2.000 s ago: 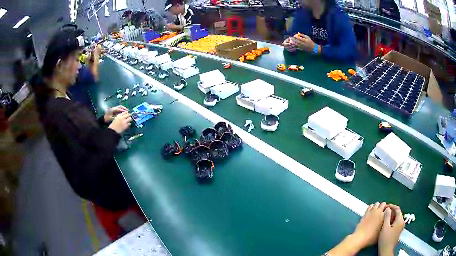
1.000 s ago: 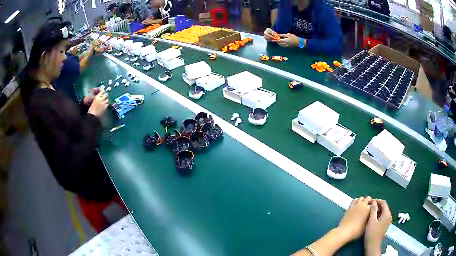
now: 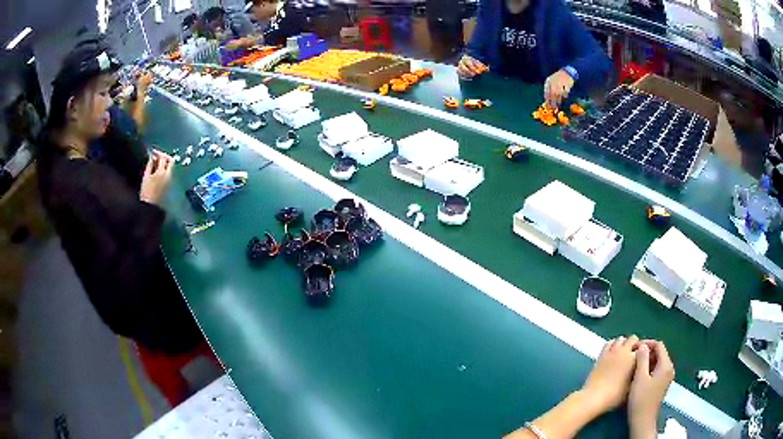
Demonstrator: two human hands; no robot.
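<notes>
My left hand (image 3: 611, 375) and my right hand (image 3: 652, 384) are close together over the pale rail at the lower right. Their fingers are bent and meet at the tips. Whatever may be between the fingers is hidden. A pair of white earbuds (image 3: 707, 378) lies on the green belt just right of my hands. A charging case (image 3: 594, 296) with a dark inside and white rim lies beyond them, near an open white gift box (image 3: 560, 209). A white piece (image 3: 673, 429) is cut off by the bottom edge.
Dark cases (image 3: 318, 279) are heaped on the near worktop (image 3: 386, 360). More boxes and cases line the belt. A person (image 3: 103, 214) stands left beside a blue-and-white packet (image 3: 216, 187). Another person (image 3: 525, 51) is opposite, near orange pieces (image 3: 549, 114) and a black tray (image 3: 648, 133).
The boxes, cases and earbuds on the belt have shifted a little right. My hands keep about the same pose. The person opposite has parted their hands and reached one to the orange pieces.
</notes>
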